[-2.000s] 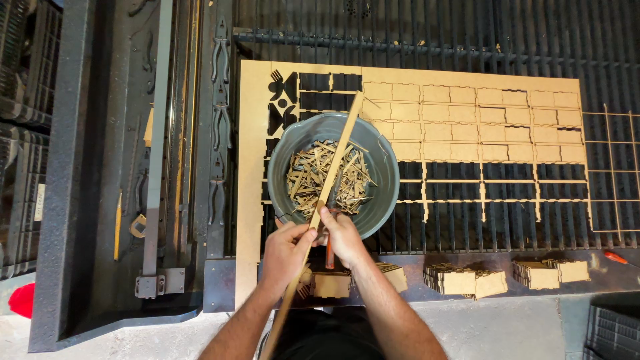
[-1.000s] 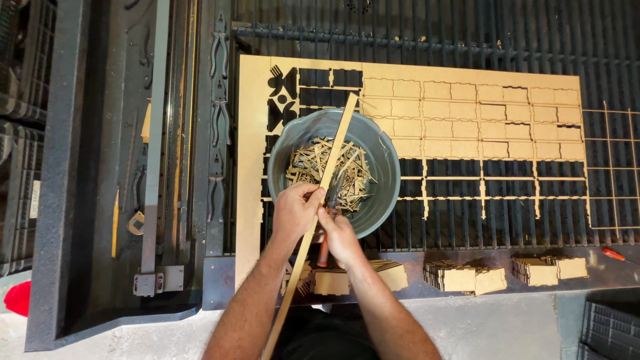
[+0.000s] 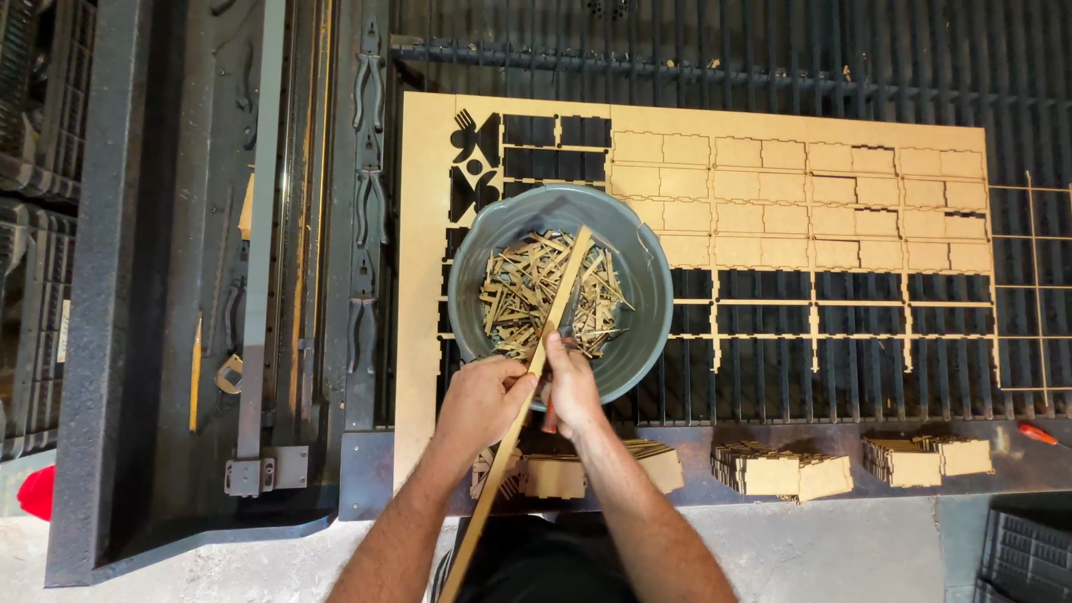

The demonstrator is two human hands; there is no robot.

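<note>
A long thin wooden strip (image 3: pixel 502 452) slants from the lower middle up over a grey plastic bucket (image 3: pixel 649 352). My left hand (image 3: pixel 486 402) grips the strip near the bucket's lower rim. My right hand (image 3: pixel 572 385) holds a red-handled tool (image 3: pixel 550 412), probably pliers, its thumb against the strip; the tool's head is mostly hidden. Many thin wood offcuts (image 3: pixel 536 285) lie in the bucket. Beneath the bucket is a laser-cut wooden sheet (image 3: pixel 423 276) with many notched rectangular pieces in its right part.
The sheet rests on a black slatted bed (image 3: pixel 754 402). Stacks of cut pieces (image 3: pixel 758 471) (image 3: pixel 913 465) line the metal front edge (image 3: pixel 368 477). Another red-handled tool (image 3: pixel 1038 434) lies far right. A metal rail (image 3: pixel 261 209) and a wooden pencil-like stick (image 3: pixel 196 377) are at the left.
The strip has shifted down through my hands, its upper end now lower over the bucket. My left hand has moved down from its place one second ago.
</note>
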